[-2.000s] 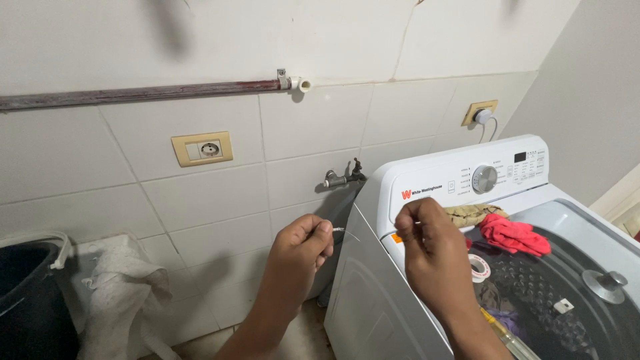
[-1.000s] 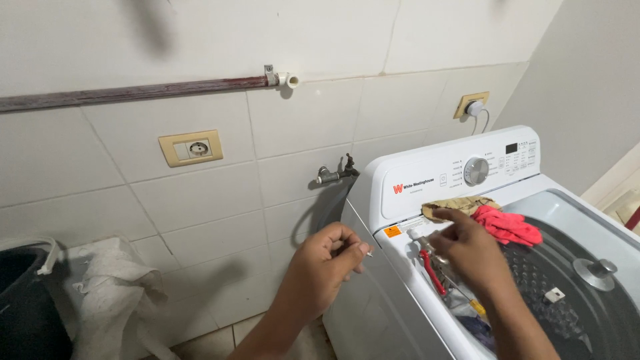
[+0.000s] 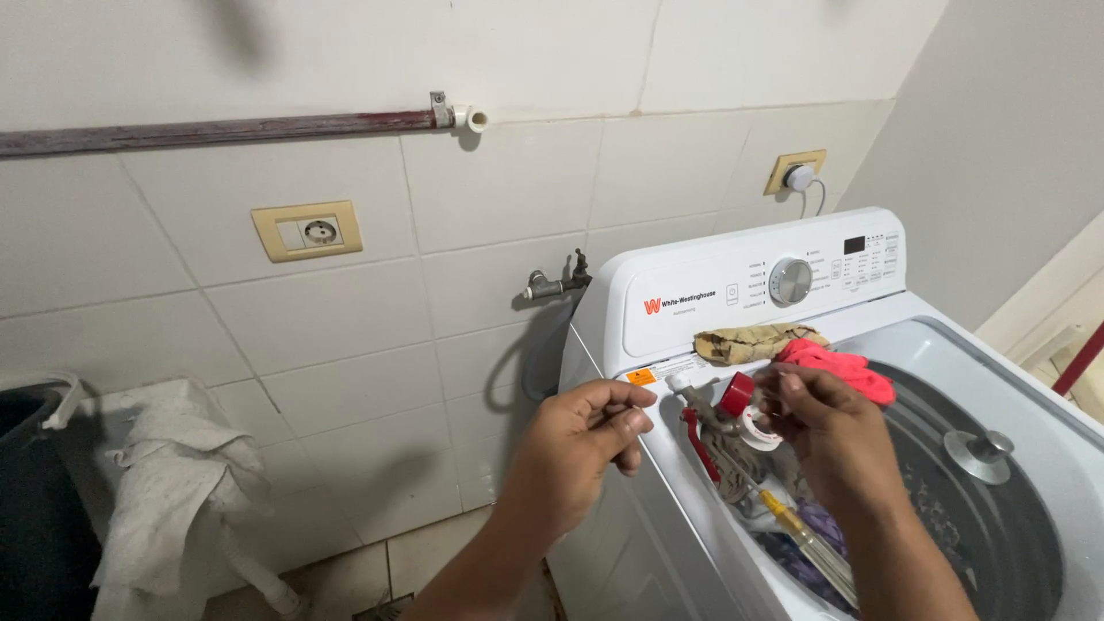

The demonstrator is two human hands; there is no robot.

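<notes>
My left hand (image 3: 595, 440) is raised in front of the washing machine's left edge, its thumb and fingertips close together. Whether something thin is between them cannot be told. Over the tub opening is my right hand (image 3: 819, 423), fingers curled, with its fingertips beside a red round cap (image 3: 736, 395) and a white tape spool (image 3: 761, 429). A grip on either is not clear. Just left of these lie a metal valve (image 3: 709, 412) and a red-handled tool (image 3: 699, 444). Below the right hand, a screwdriver with a yellow and clear handle (image 3: 806, 543) lies over cloths.
The top-loading washing machine (image 3: 638, 285) has a tan rolled cloth (image 3: 750, 343) and a pink cloth (image 3: 837, 366) on it. Behind are a wall tap (image 3: 556, 285), an open-ended pipe elbow (image 3: 472, 119) and a socket (image 3: 319, 231). A dark bucket (image 3: 39, 509) and draped rag (image 3: 177, 483) stand left.
Since a second ago, my right hand has lifted off the things at the tub's rim, and the red cap and white spool show again. My left hand stays raised with its fingertips together.
</notes>
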